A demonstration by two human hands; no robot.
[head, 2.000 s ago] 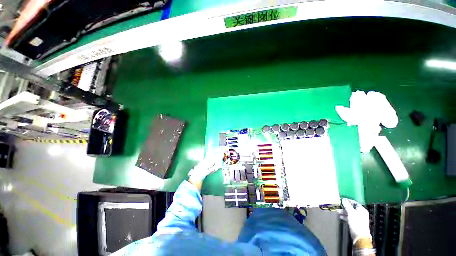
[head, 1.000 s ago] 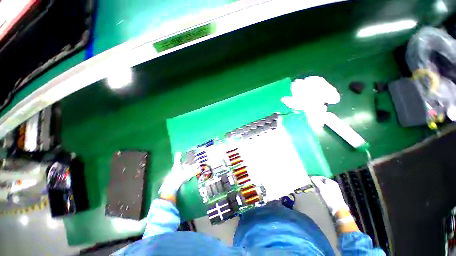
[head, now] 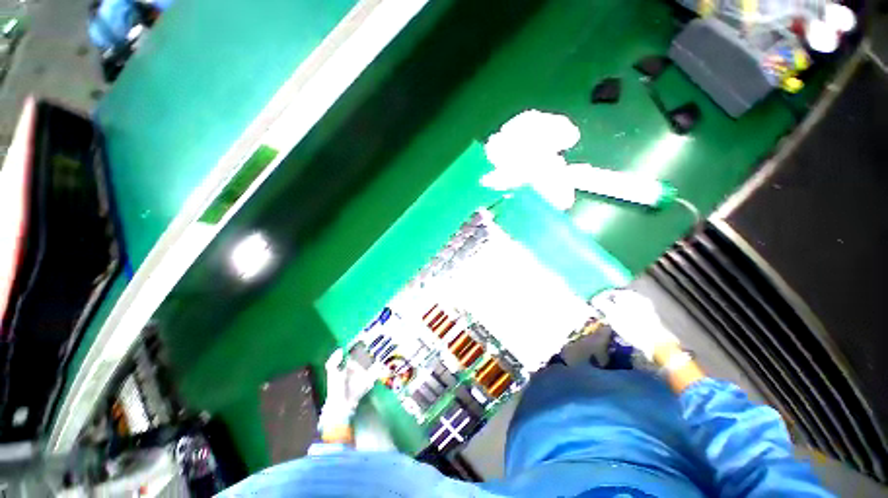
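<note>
The power circuit board (head: 458, 340) lies at the front edge of the green mat (head: 404, 248), its near corner over the edge by my body. Its large white plate (head: 531, 292) fills the right part; copper-wound inductors (head: 467, 348) stand in a row to the left. My left hand (head: 346, 389), white-gloved, holds the board's left edge. My right hand (head: 628, 321), white-gloved, is at the board's right corner and holds it; the fingertips are overexposed. The dispensing syringe (head: 618, 185) with its green cap lies on the bench against the white cloth (head: 534, 146).
A dark flat block (head: 290, 413) lies left of the mat. Small black pieces (head: 606, 90) and a grey-black box (head: 725, 66) with clear plastic items are at the upper right. A white shelf edge (head: 312, 73) crosses the upper left. Stacked black trays (head: 750, 321) stand at the right.
The view has turned and shifted right, so bench and board appear tilted. Both hands stay at the board's sides. The syringe and cloth keep their place on the bench.
</note>
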